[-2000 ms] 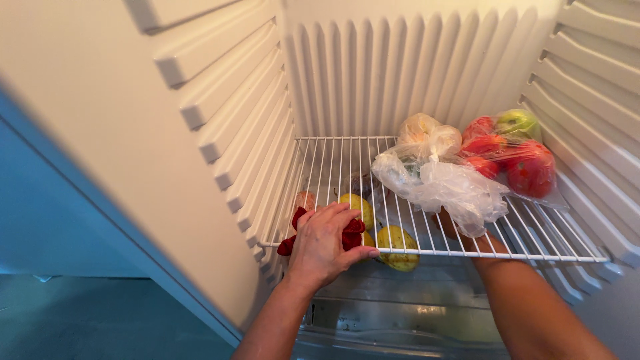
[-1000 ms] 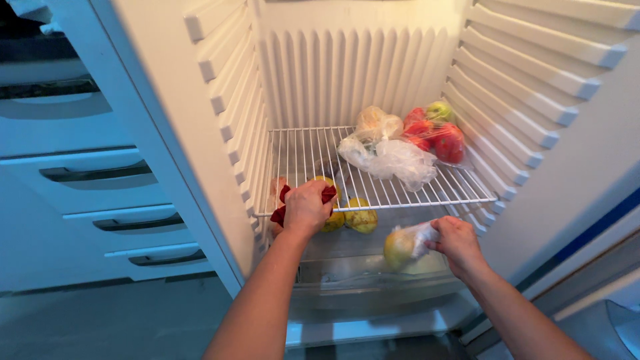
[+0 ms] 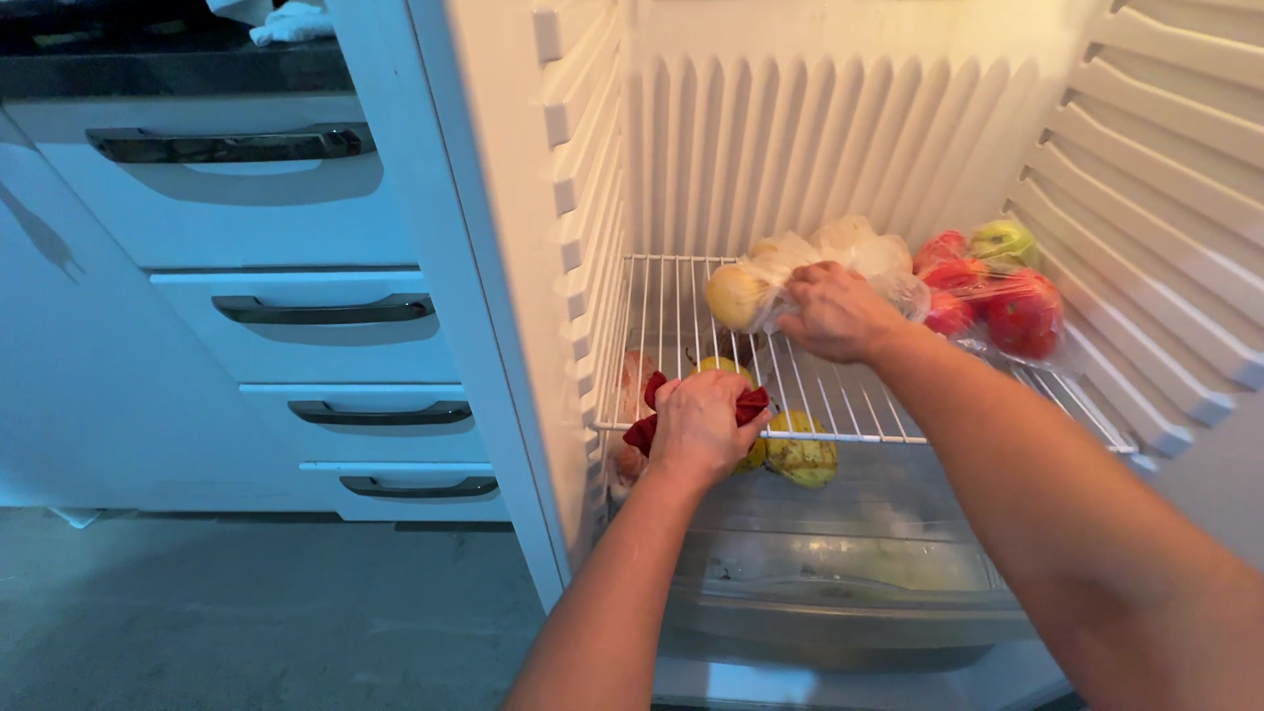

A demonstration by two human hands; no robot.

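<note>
My left hand (image 3: 703, 425) grips a dark red cloth (image 3: 647, 427) against the front edge of the white wire shelf (image 3: 859, 434). Above that shelf, my right hand (image 3: 839, 311) holds a clear plastic bag with pale yellow round fruit (image 3: 739, 296) in it. Another pale bag (image 3: 864, 247) lies just behind. To the right on the shelf is a clear bag of red and green produce (image 3: 1022, 311), perhaps tomatoes or apples. Below the shelf, near my left hand, sit yellow-green fruits (image 3: 803, 451) with brown marks and something pinkish in plastic (image 3: 632, 464).
The ribbed fridge walls (image 3: 573, 197) stand on both sides. A clear crisper drawer (image 3: 849, 617) lies below the fruits. Left of the fridge are white cabinet drawers (image 3: 326, 346) with dark handles, under a dark countertop (image 3: 178, 69) holding a white cloth (image 3: 293, 22).
My right hand has brought the bagged yellow fruit from below the shelf's front edge up onto the shelf. My left hand stays at the shelf edge with the red cloth. The view has shifted.
</note>
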